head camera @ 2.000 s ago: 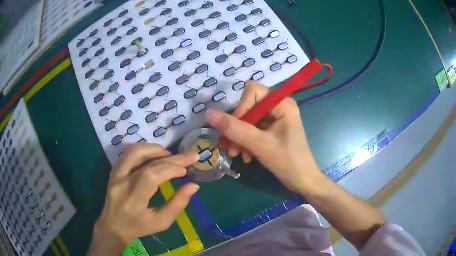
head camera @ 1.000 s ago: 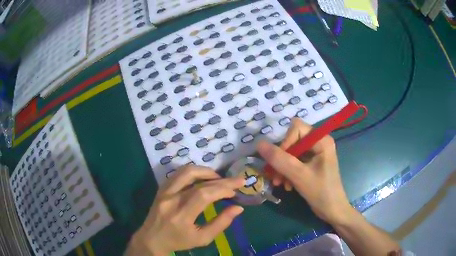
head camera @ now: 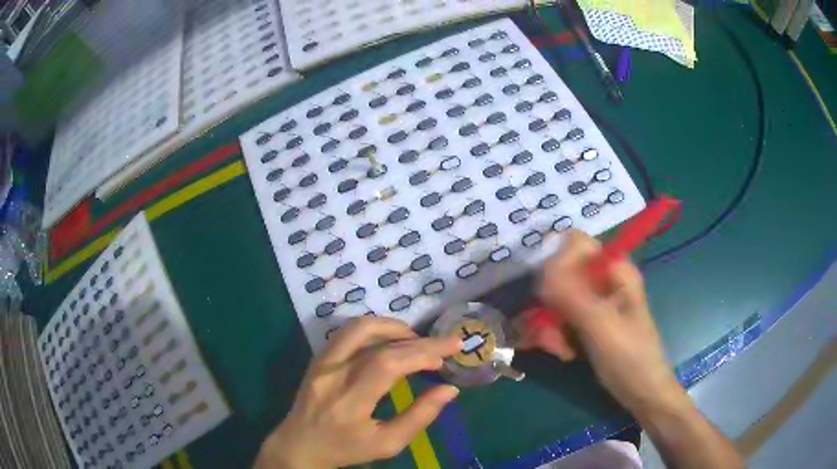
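The round silver test fixture [head camera: 466, 368] lies in front of the component board [head camera: 352, 221]. A small pale-faced element [head camera: 473, 343] sits on its brass-coloured centre. My left hand [head camera: 362, 389] is at the fixture's left; its index fingertip is beside the element, the thumb apart below. My right hand [head camera: 601, 316] is blurred, right of the fixture, closed around the red test probe [head camera: 642, 229]. The probe's rear loop points up and right; its tip is hidden or blurred by the hand.
Another component board [head camera: 174, 339] lies at left, and more boards [head camera: 110, 147] lie at the rear left. Dark and purple sticks [head camera: 624, 64] and patterned papers [head camera: 642, 27] are at the upper right. A dark cable [head camera: 761, 137] curves across the green mat's right side.
My right hand and the red probe have moved a little right, away from the fixture's centre. My left hand stays beside the element. The whole view has shifted.
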